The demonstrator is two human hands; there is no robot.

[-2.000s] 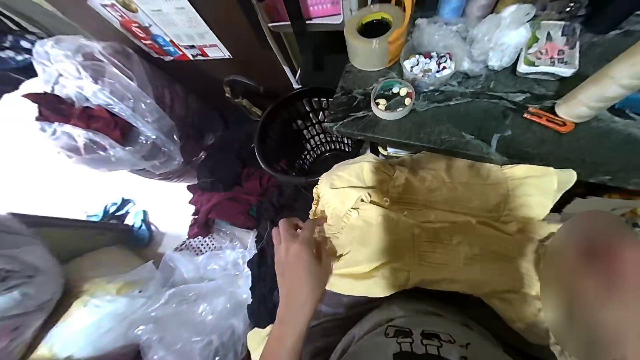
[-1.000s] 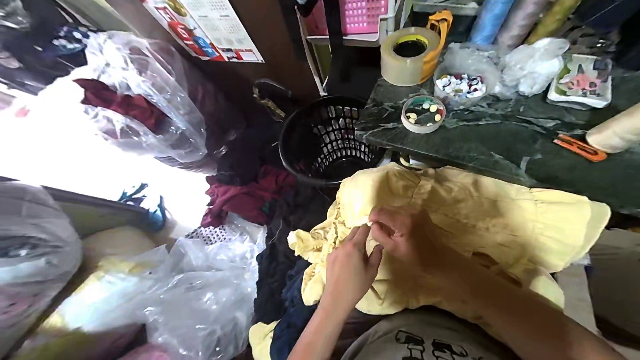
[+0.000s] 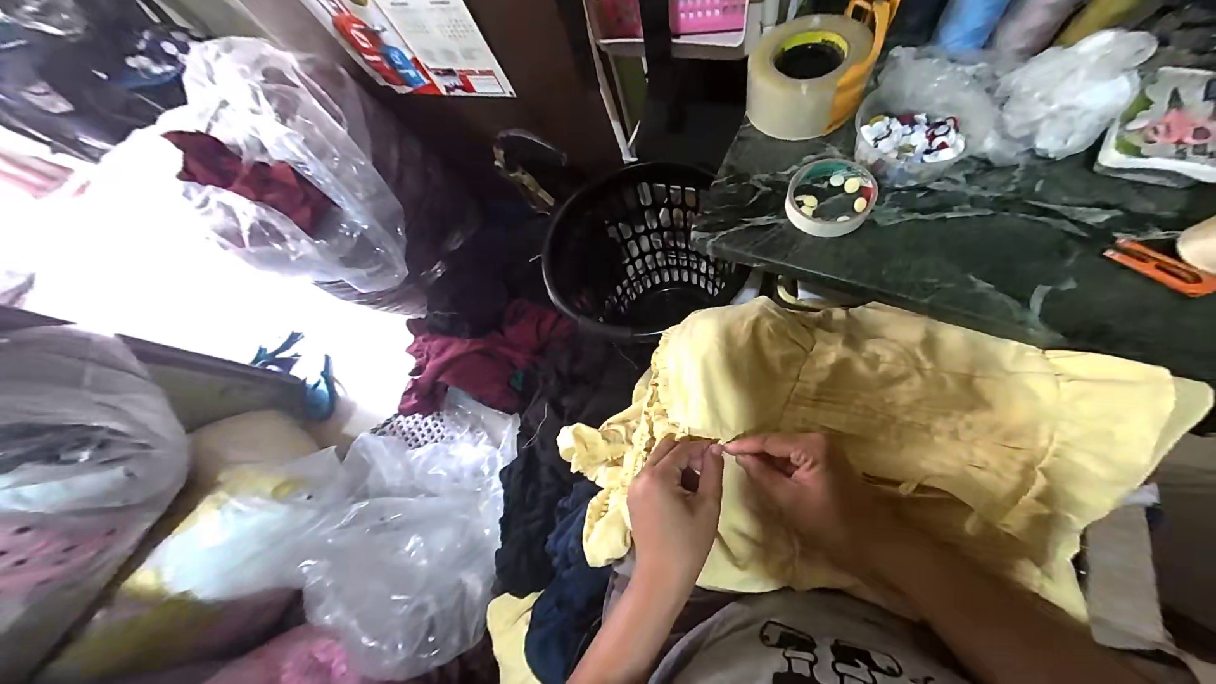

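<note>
A yellow garment (image 3: 912, 389) with a gathered, ruffled edge lies over my lap, up against the marble table. My left hand (image 3: 676, 503) pinches something tiny between thumb and index finger, over the garment's ruffled part. Right beside it, my right hand (image 3: 803, 480) has its thumb and index fingertips almost touching the left ones. What the fingertips hold is too small to tell; it may be the garment's edge or a thread. On the table, a roll of tape (image 3: 831, 198) has several pale buttons within its ring.
The dark marble table (image 3: 950, 247) bears a big roll of clear tape (image 3: 807, 76), a plastic tub of small pieces (image 3: 917, 142) and an orange cutter (image 3: 1159, 266). A black plastic basket (image 3: 646, 252) stands by its corner. Clear plastic bags (image 3: 408, 560) and dark cloth lie at the left.
Two seconds ago my left hand lay on the garment's ruffled end and my right hand was at the right side, blurred. Both hands have come together over the garment, fingertips meeting.
</note>
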